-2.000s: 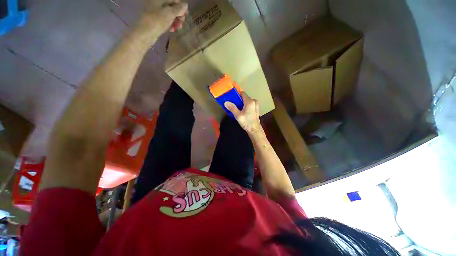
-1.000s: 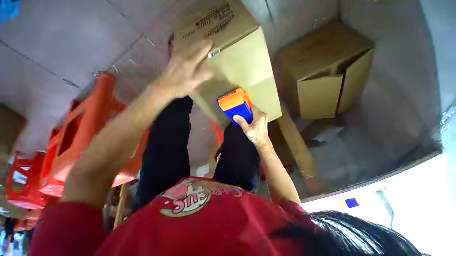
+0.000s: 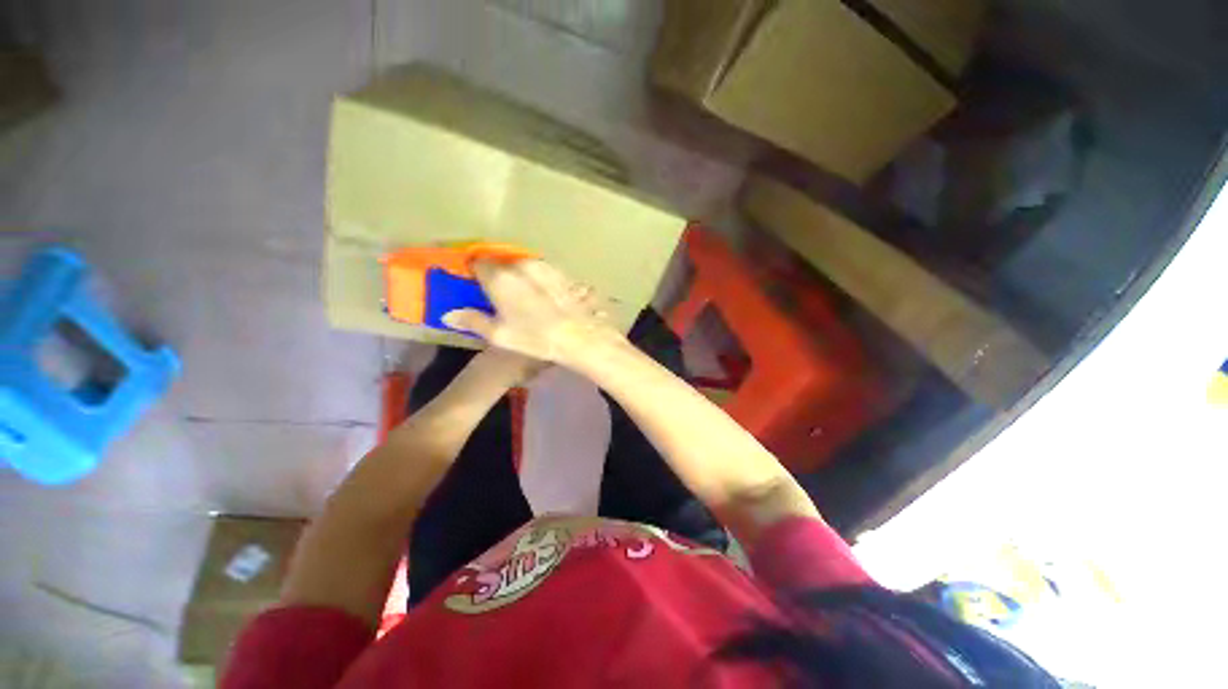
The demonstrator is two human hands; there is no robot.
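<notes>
A plain brown carton [image 3: 411, 182] stands in front of my knees, its pale closed face towards me and dark print on its far side. My right hand [image 3: 546, 316] is closed on the orange and blue tape gun [image 3: 451, 294], which lies over the lower part of that face. My left hand [image 3: 519, 366] is at the carton's near edge, below the right hand. It is mostly hidden by the right hand, so its fingers cannot be made out. Whether tape lies on the seam cannot be told.
An orange stool [image 3: 795, 357] is right of my legs. A blue stool [image 3: 61, 370] stands on the floor at left. Another carton [image 3: 828, 88] is at upper right, near a long brown board [image 3: 902, 289]. A small carton [image 3: 243, 586] lies at lower left. The white bench [image 3: 1077, 471] is at right.
The view has turned and the carton appears rotated. My left hand has come from the carton's upper left down to beside my right hand. The tape gun is now lower on the face.
</notes>
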